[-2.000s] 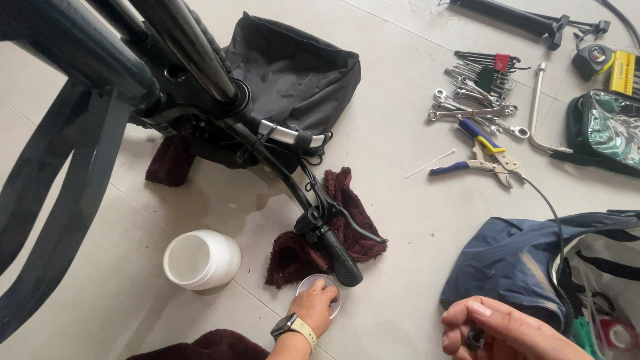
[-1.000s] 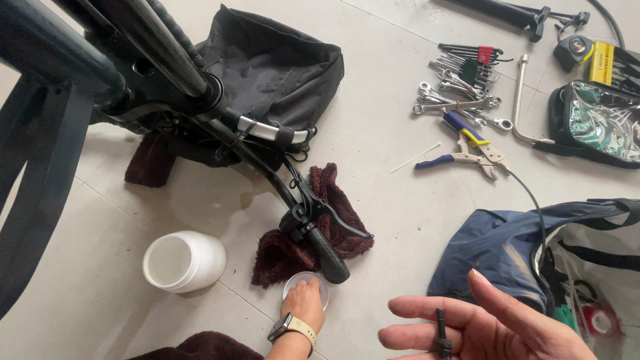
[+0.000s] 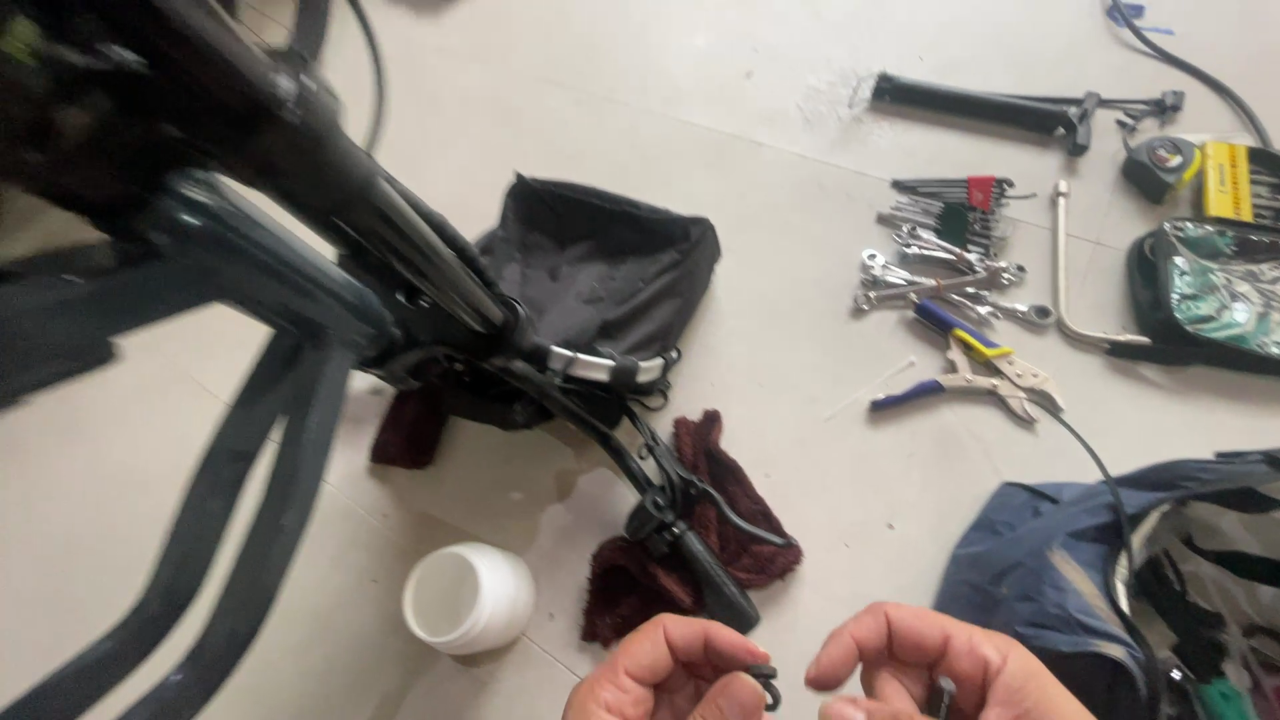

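Observation:
Low in the view, my left hand (image 3: 680, 670) pinches a small dark ring-like part (image 3: 765, 685) between thumb and finger. My right hand (image 3: 930, 665) is just to its right, fingers curled, with a small dark metal piece (image 3: 940, 697) partly hidden in them. Above my left hand lies the black handlebar grip (image 3: 715, 580) with its brake lever (image 3: 745, 525), resting on a dark maroon cloth (image 3: 640, 590). The bicycle's dark frame (image 3: 270, 270) fills the left side. An open white plastic jar (image 3: 470, 598) sits left of the cloth.
A black fabric bag (image 3: 610, 270) lies under the handlebar. To the right are locking pliers (image 3: 970, 370), several wrenches (image 3: 940, 280), a hex key set (image 3: 950, 200), a bent metal wrench (image 3: 1065, 270), a tape measure (image 3: 1162, 168), a hand pump (image 3: 970, 105) and a blue bag (image 3: 1040, 550).
My left hand has come up from the white lid on the floor with a small part in its fingers. My right hand, spread open a second ago, has curled. The view has shifted.

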